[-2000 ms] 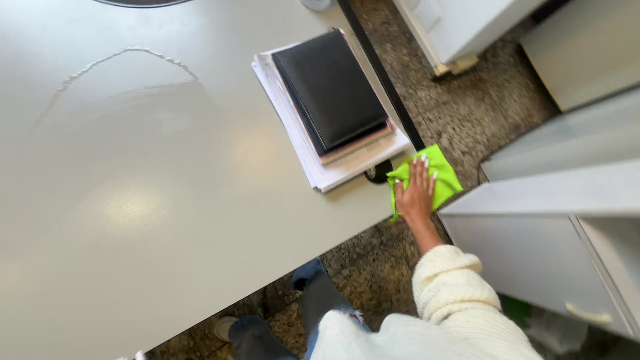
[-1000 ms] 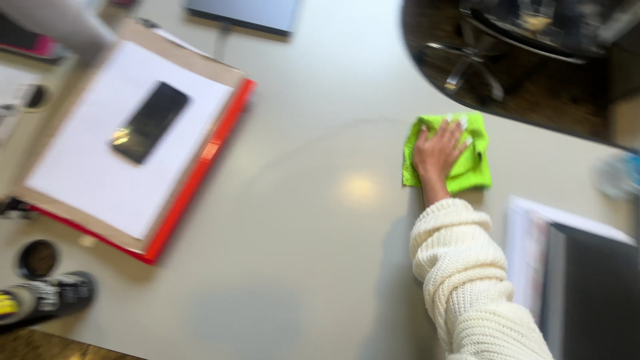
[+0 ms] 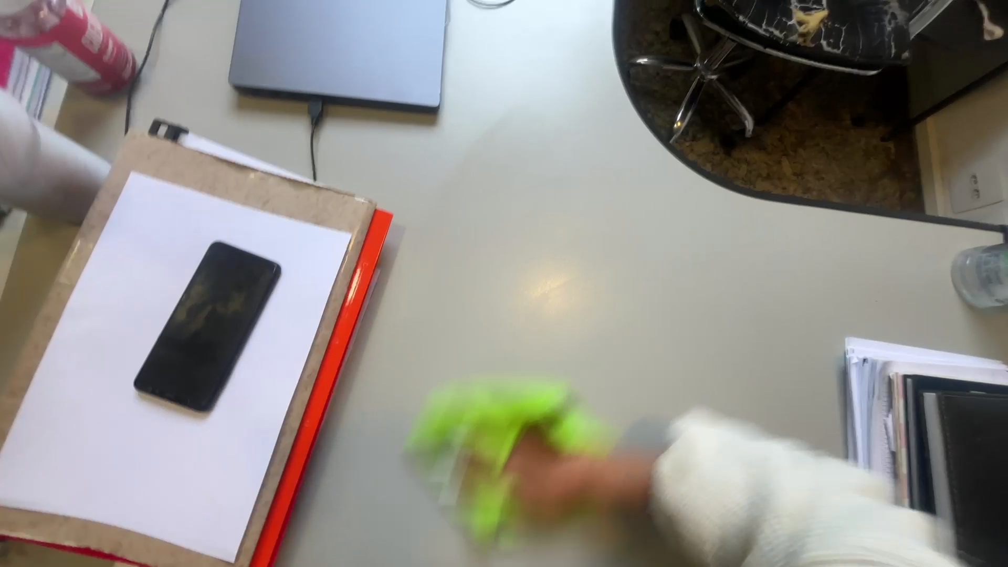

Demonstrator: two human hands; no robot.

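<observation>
My right hand (image 3: 543, 476), blurred by motion, is on a bright green cloth (image 3: 496, 417) over the lower middle of the grey desk (image 3: 504, 260). A cream knitted sleeve covers the arm, which enters from the lower right. The fingers are partly hidden among the cloth's folds. To the left of the cloth lies a stack of folders with a red edge (image 3: 323, 394), topped by a white sheet of paper (image 3: 94, 370) and a dark smartphone (image 3: 208, 327). My left hand is out of view.
A closed laptop (image 3: 339, 47) with a cable lies at the upper left, near a pink-labelled bottle (image 3: 75, 47). Black notebooks and papers (image 3: 972, 465) are stacked at the right, below a clear container (image 3: 983, 276). Beyond the desk's curved edge stands a wheeled chair (image 3: 811, 31).
The green cloth and my right hand have moved from beside the curved desk edge towards the red-edged folders. Two seconds ago they were at the desk corner by the black notebook. The view has shifted.
</observation>
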